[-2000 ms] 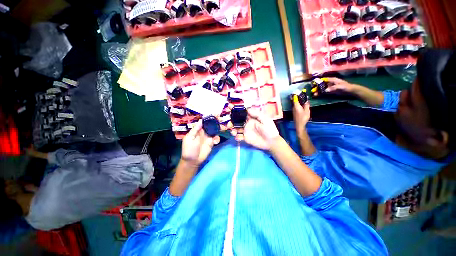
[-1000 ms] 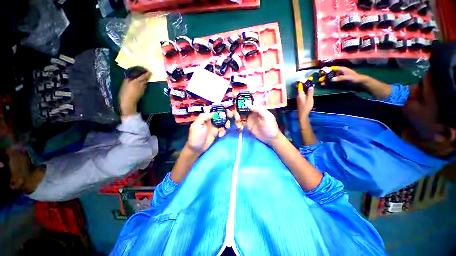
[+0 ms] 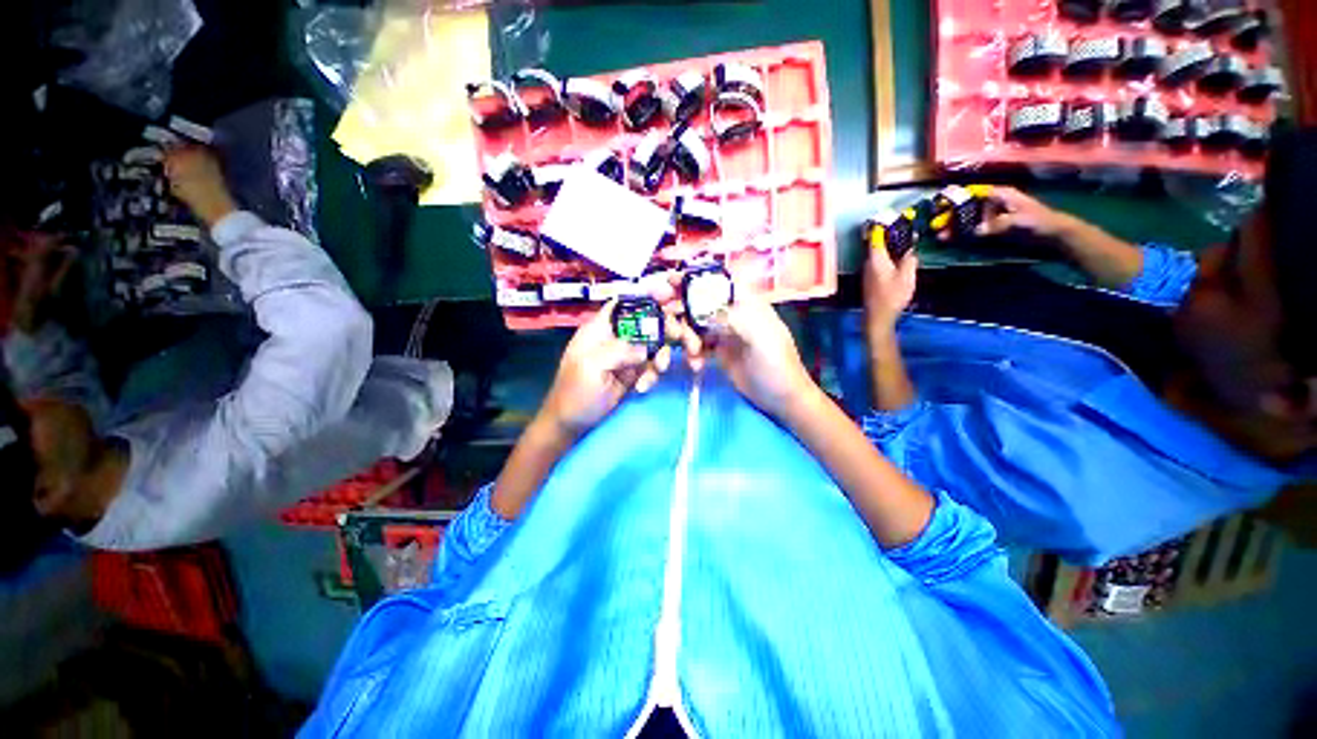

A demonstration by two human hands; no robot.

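My left hand [image 3: 589,367] holds a black smartwatch [image 3: 637,321] with green and white on its lit screen. My right hand [image 3: 745,347] holds a second smartwatch [image 3: 708,293], whose screen shows a bright white face. The two watches are side by side, almost touching, at the near edge of a red-pink blister tray [image 3: 799,173]. The tray holds rows of black watches with white strap labels, and pockets along its right side are empty. A white paper slip [image 3: 604,221] lies over the watches in the tray's middle. The watch straps in my hands are mostly hidden.
Yellow paper sheets [image 3: 433,87] lie left of the tray, with a dark handheld device [image 3: 399,176] on them. Bagged watches [image 3: 145,231] lie far left by a worker in grey. A second tray [image 3: 961,87] is at right, where a worker in blue holds yellow-and-black items [image 3: 959,214].
Both watch screens have gone from dark to lit; the right one has turned from green to white. The grey-sleeved arm released the dark device and moved left. The view has shifted slightly.
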